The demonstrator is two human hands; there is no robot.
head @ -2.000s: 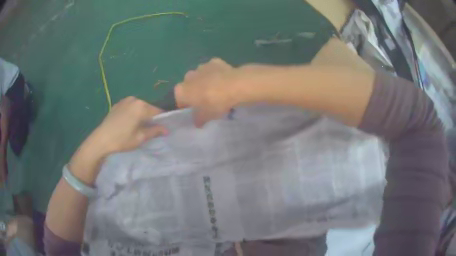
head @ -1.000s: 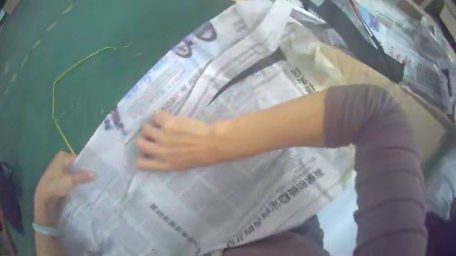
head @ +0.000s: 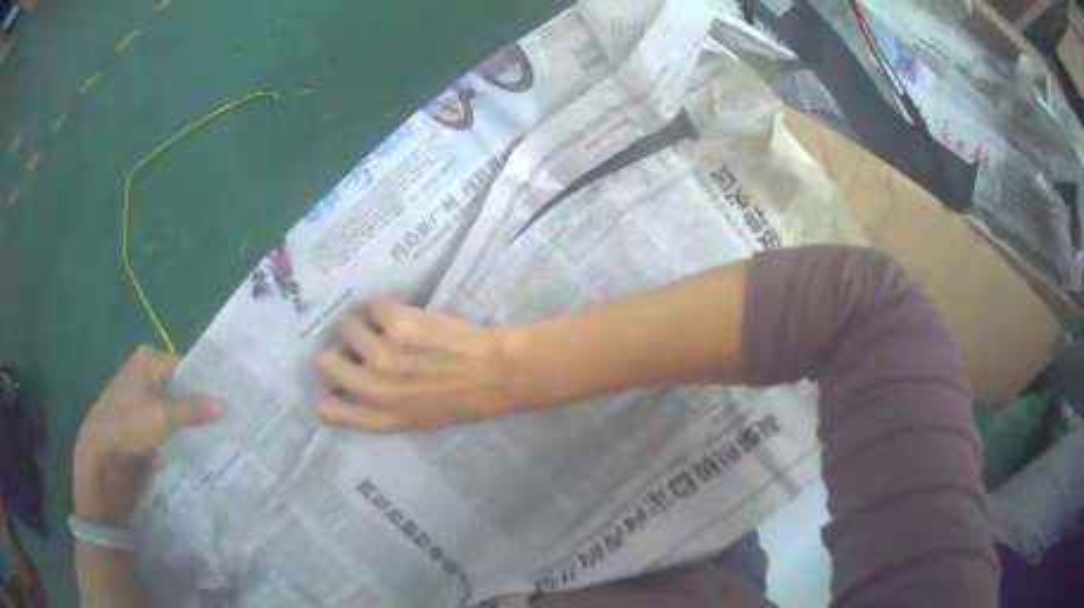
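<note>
A large printed newspaper (head: pixel 476 475) lies across my lap, with a fold running up to the upper right. The edge of a dark strip part (head: pixel 606 166) shows as a thin curved sliver between its layers; the rest is hidden. My left hand (head: pixel 137 416), with a pale bangle at the wrist, grips the newspaper's left edge, thumb on top. My right hand (head: pixel 404 368) rests on the newspaper left of centre, with bent fingers pressed onto the folded layers. Whether it pinches the paper is unclear.
An open carton with a brown flap (head: pixel 927 249) is at the right, holding newspaper and dark strips (head: pixel 880 107). A bent yellow strap (head: pixel 127 226) lies on the green floor (head: pixel 297 48). A white sheet (head: pixel 794 552) shows below the newspaper. Dark clothing is cut off at the far left.
Two seconds ago both hands were together at the newspaper's top edge. Now the sheet lies diagonally, with the hands lower left. Over the last second the right hand has moved slightly down.
</note>
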